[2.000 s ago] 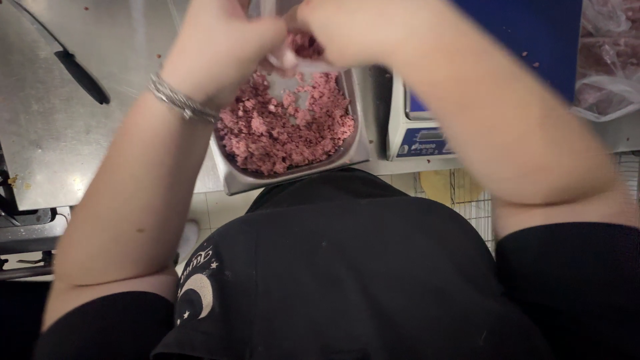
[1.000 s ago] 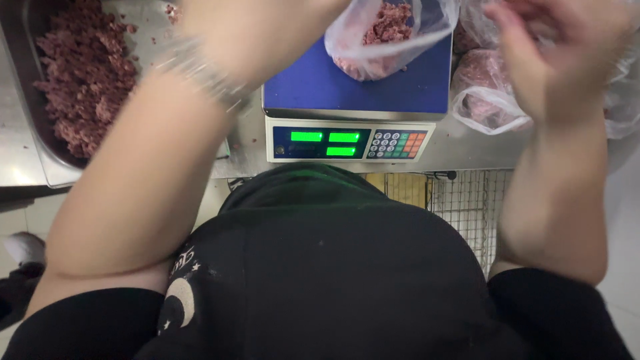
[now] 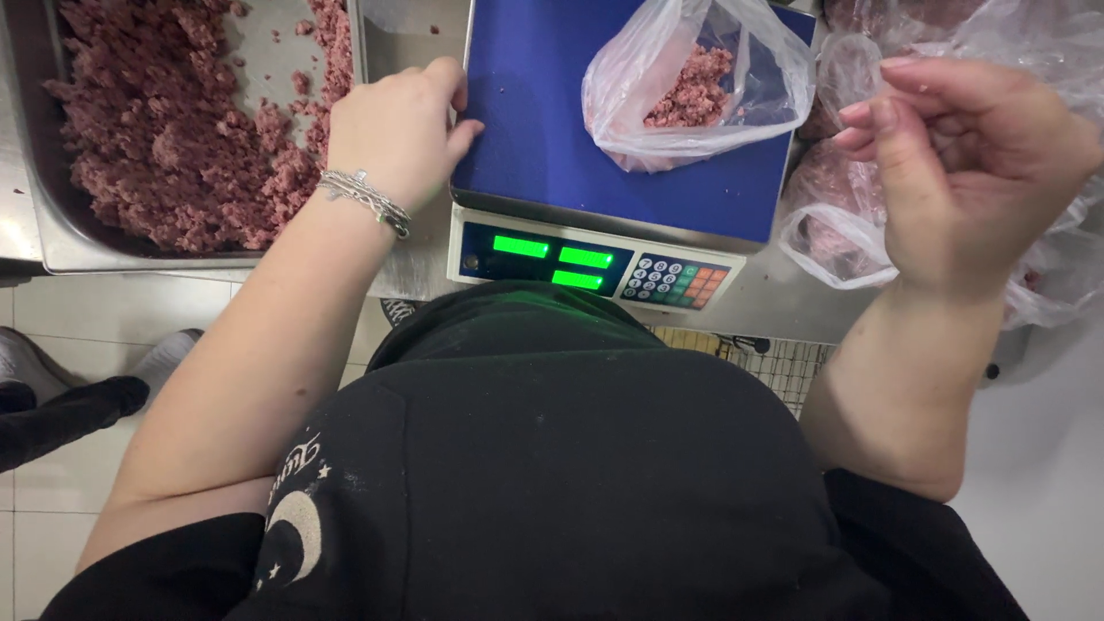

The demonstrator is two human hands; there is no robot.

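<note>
An open clear plastic bag (image 3: 625,142) with ground meat (image 3: 693,90) inside rests on the blue platform (image 3: 535,112) of a digital scale, whose green displays are lit. My left hand (image 3: 401,129), with bracelets at the wrist, is at the platform's left edge, fingers apart and holding nothing I can see. To its left lies a deep metal pan (image 3: 155,263) with more ground meat (image 3: 185,164). My right hand (image 3: 975,155) is raised to the right of the bag, fingers loosely curled, with no object visible in it; it partly covers other filled bags.
Several plastic bags of meat (image 3: 841,233) lie to the right of the scale on the metal table (image 3: 776,289). Below the table edge is a wire rack (image 3: 789,371). At the lower left, another person's legs and shoes (image 3: 164,358) show on the tiled floor.
The bag of meat remains on the scale from one second ago. My left hand has moved down from above the platform to its left edge. Two seconds ago both hands were together over the pan.
</note>
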